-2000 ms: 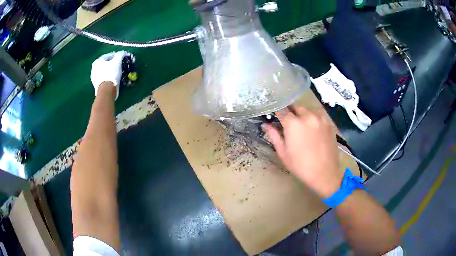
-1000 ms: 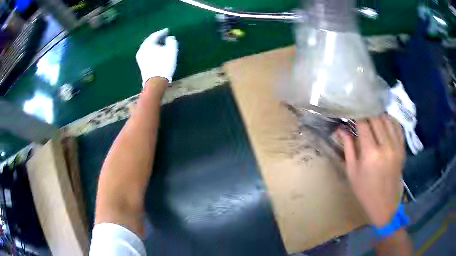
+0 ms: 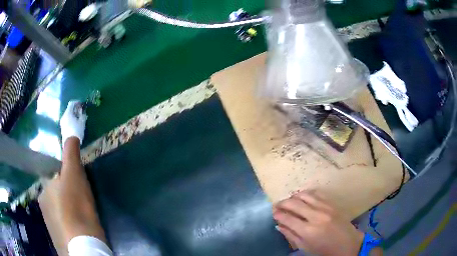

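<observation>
My left hand, in a white glove, reaches to the far left of the green belt. Its fingertips are at a small circuit board assembly with green and dark parts; whether they grip it is too small to tell. My bare right hand is low over the cardboard mat's near edge, palm down, fingers loosely curled. No object shows in it. The iron stand with a yellowish square lies under the fume hood. The soldering iron rests by it with its cord trailing right.
Another board assembly lies on the green belt at the back. A soiled white glove lies beside the dark station box. Thin dark tweezers lie right of the stand on the cardboard mat. A grey bar crosses at left.
My left hand has moved from the back of the belt to the far left board. My right hand has left the iron under the hood and come down to the mat's near edge. The view has shifted.
</observation>
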